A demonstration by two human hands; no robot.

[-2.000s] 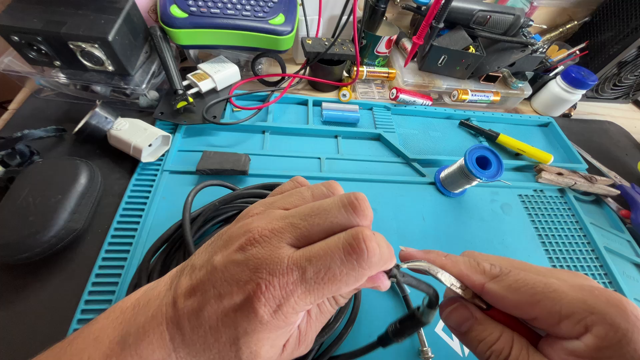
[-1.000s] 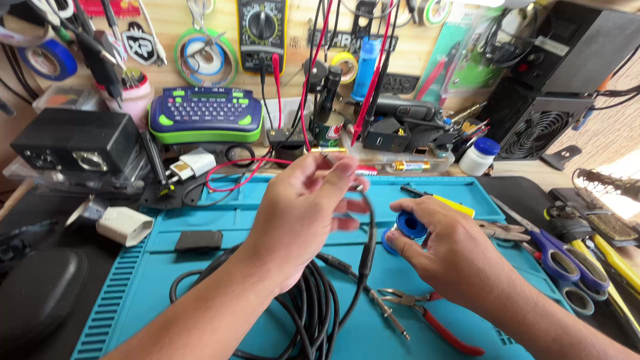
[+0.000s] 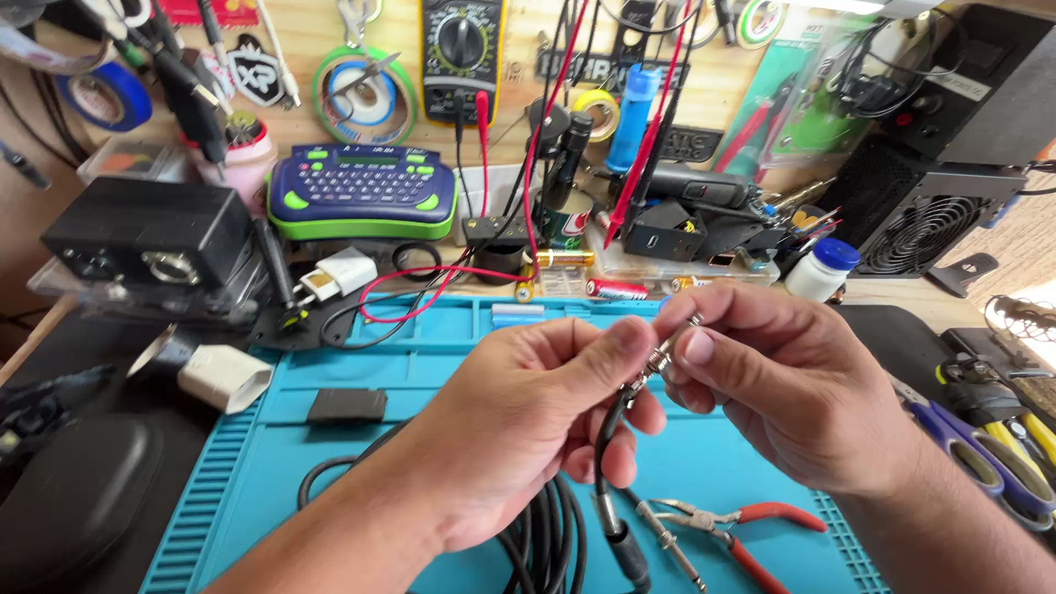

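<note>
Between my two hands is a metal audio jack plug point(image 3: 660, 360), tilted up to the right, with its rear contacts bare. My left hand point(image 3: 544, 404) grips the plug's rear and the black cable point(image 3: 606, 450) that runs down from it. My right hand point(image 3: 767, 379) pinches the plug's front end between thumb and fingers. Lower on the same cable sit a metal collar and a black sleeve point(image 3: 629, 557). Another jack plug point(image 3: 672, 544) lies on the teal mat, beside red-handled pliers point(image 3: 734, 528). The coiled cable point(image 3: 540, 536) lies partly behind my left forearm.
A black block point(image 3: 346, 406) lies on the teal silicone mat point(image 3: 396, 495). Behind stand a label maker point(image 3: 363, 190), batteries point(image 3: 616, 289) and a white jar with a blue lid point(image 3: 821, 268). A multimeter point(image 3: 462, 58) hangs on the wooden board. Scissors point(image 3: 982, 454) lie at the right.
The pliers, in my right hand two seconds ago, now lie on the mat. My right hand has moved from the solder spool to the jack plug. The view has tilted upward.
</note>
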